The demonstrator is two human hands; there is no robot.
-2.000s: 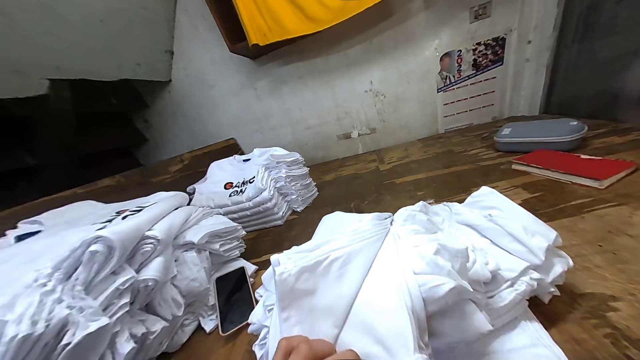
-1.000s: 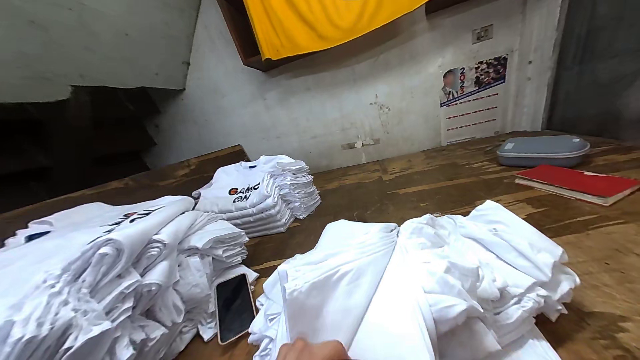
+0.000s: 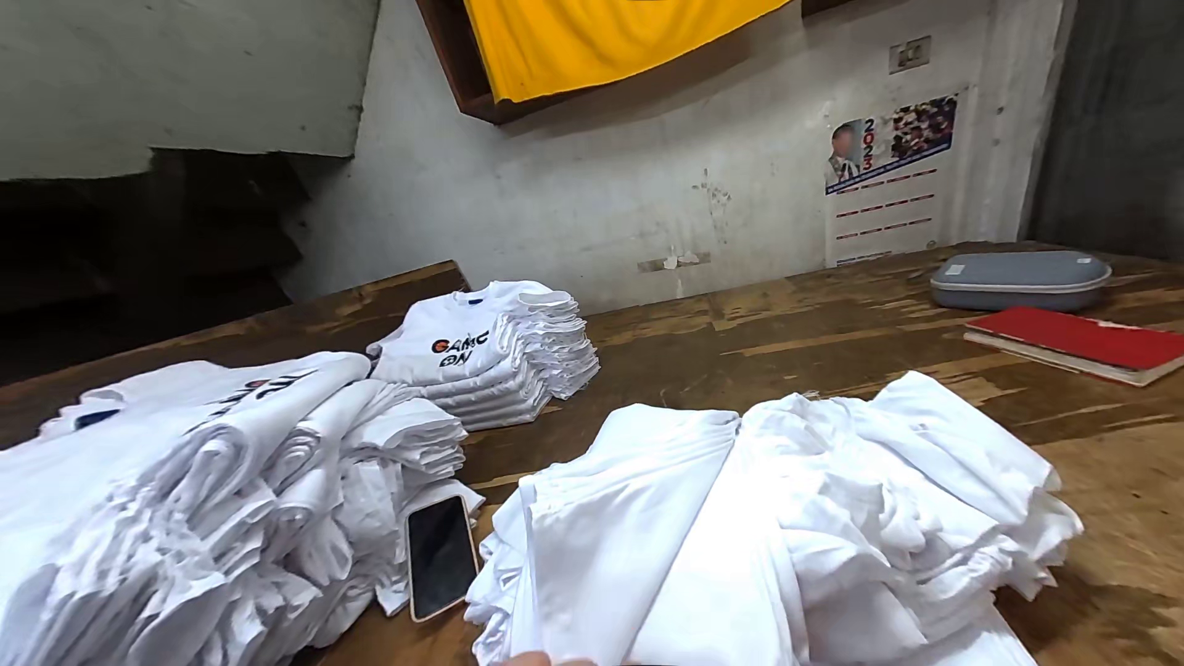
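Observation:
A pile of folded white cloth garments (image 3: 777, 536) lies on the wooden table in the lower middle. Just the fingertips of one hand show at the bottom edge, against the near side of this pile; which hand it is and what it grips cannot be told. To the left is a large stack of white T-shirts (image 3: 185, 499) with dark print. A smartphone (image 3: 441, 558) with a black screen lies between the two piles. Behind them stands a neat stack of folded white printed T-shirts (image 3: 481, 356).
The wooden table (image 3: 740, 333) also bears a grey zip case (image 3: 1020, 280) and a red book (image 3: 1087, 340) at the back right. Yellow cloth (image 3: 610, 42) hangs from a wooden shelf above. A calendar (image 3: 893, 185) is on the wall.
Fingers showed more fully at the bottom edge before; now only their tips are in view. The piles, the phone and the book have not plainly moved.

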